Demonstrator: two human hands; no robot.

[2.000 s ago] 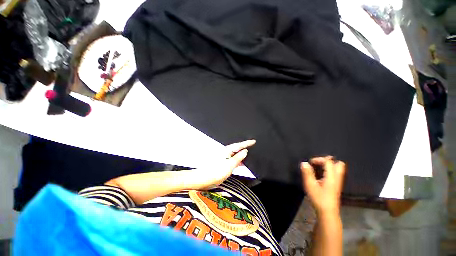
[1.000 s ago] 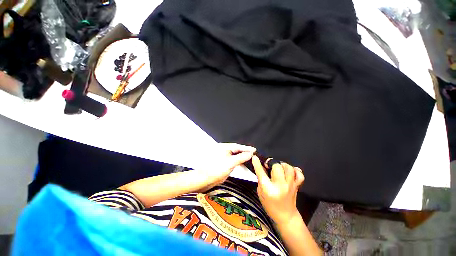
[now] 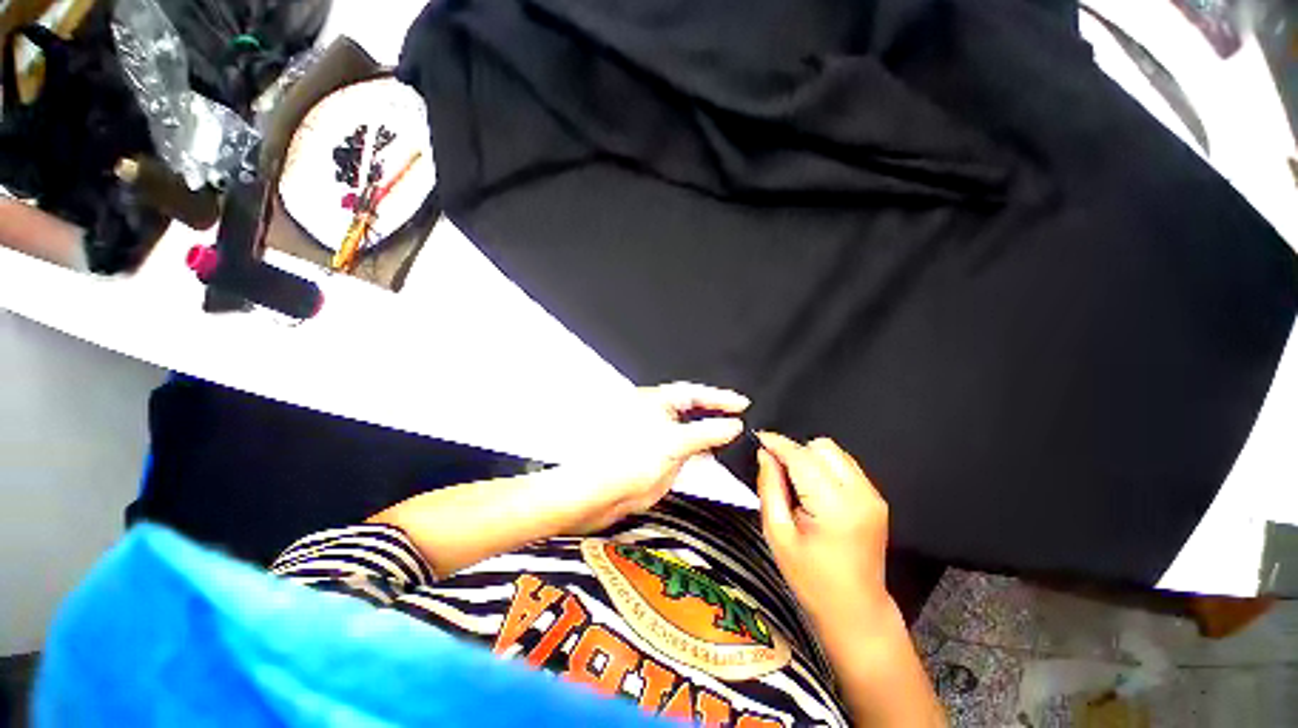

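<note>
A large black garment (image 3: 911,327) covers most of the white table, with bunched folds at its far side. My left hand (image 3: 665,452) pinches the garment's near left edge between thumb and fingers. My right hand (image 3: 826,519) is just right of it, thumb and index fingertips closed together close to the same edge. A thin dark thing shows between the two hands; a needle or thread is too small to make out clearly.
A white dish (image 3: 306,171) with small dark pieces and a yellow-orange tool (image 3: 353,245) sits at the left. Near it lie a black thread cone (image 3: 279,289) and a clear plastic bag (image 3: 178,121). Black bags (image 3: 71,142) lie far left. The white table's edge (image 3: 285,405) curves near me.
My right hand came in from the right to the garment's edge beside my left hand, and its fingers have since closed. My left hand keeps its pinch. The view has shifted.
</note>
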